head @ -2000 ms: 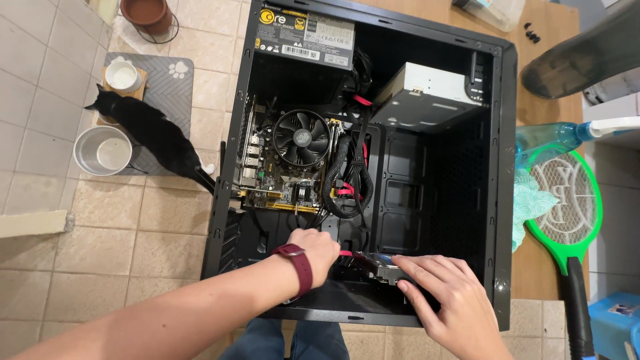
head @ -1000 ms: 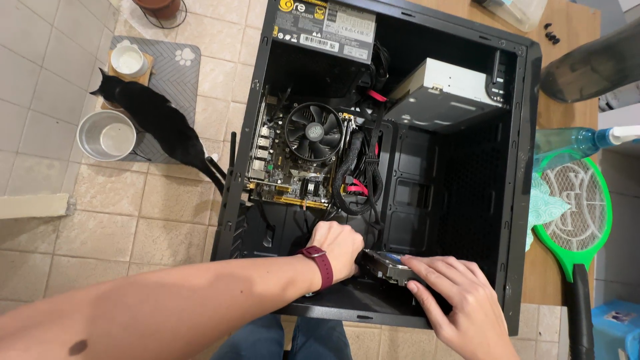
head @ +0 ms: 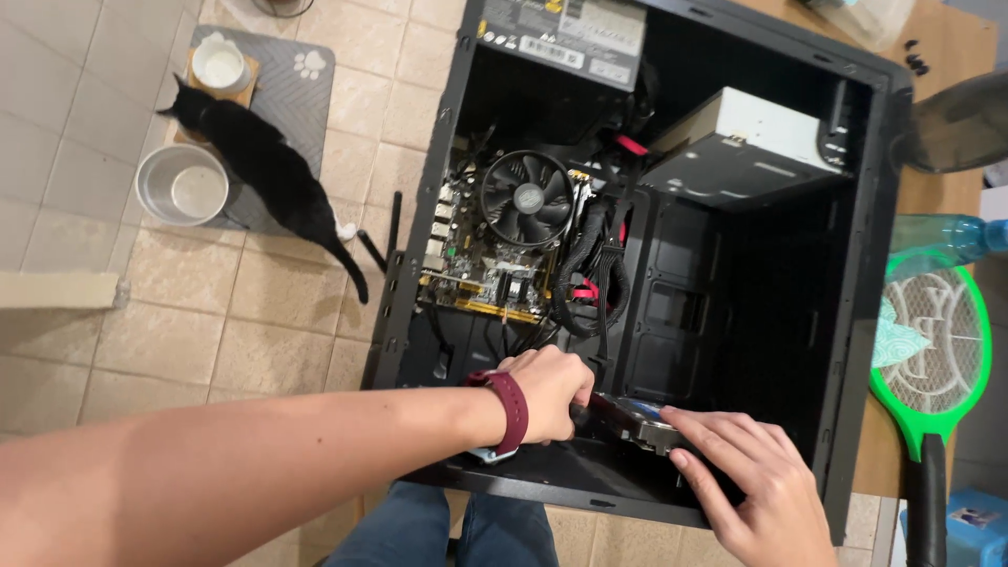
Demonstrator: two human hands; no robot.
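An opened black computer case (head: 854,315) lies before me with its inside showing. Near its lower edge, my left hand (head: 543,394), with a maroon watch strap at the wrist, has its fingers closed on a dark cable connector (head: 579,411), mostly hidden by the fingers. Just right of it, a hard disk drive (head: 642,421) sits tilted. My right hand (head: 744,465) holds the drive's right end between thumb and fingers. Above my left hand are black bundled cables (head: 575,276) and a motherboard (head: 488,276) with a CPU cooler fan (head: 528,197).
The case holds a power supply (head: 563,39) and a silver optical drive (head: 748,150). On the wooden table (head: 965,71) at right are a green electric fly swatter (head: 929,339) and a spray bottle (head: 937,236). A black cat (head: 268,165) stands by bowls on the floor at left.
A red cable end showed between my left hand and the drive two seconds ago; now a dark connector shows there. My right hand has stayed on the drive. The view has shifted left.
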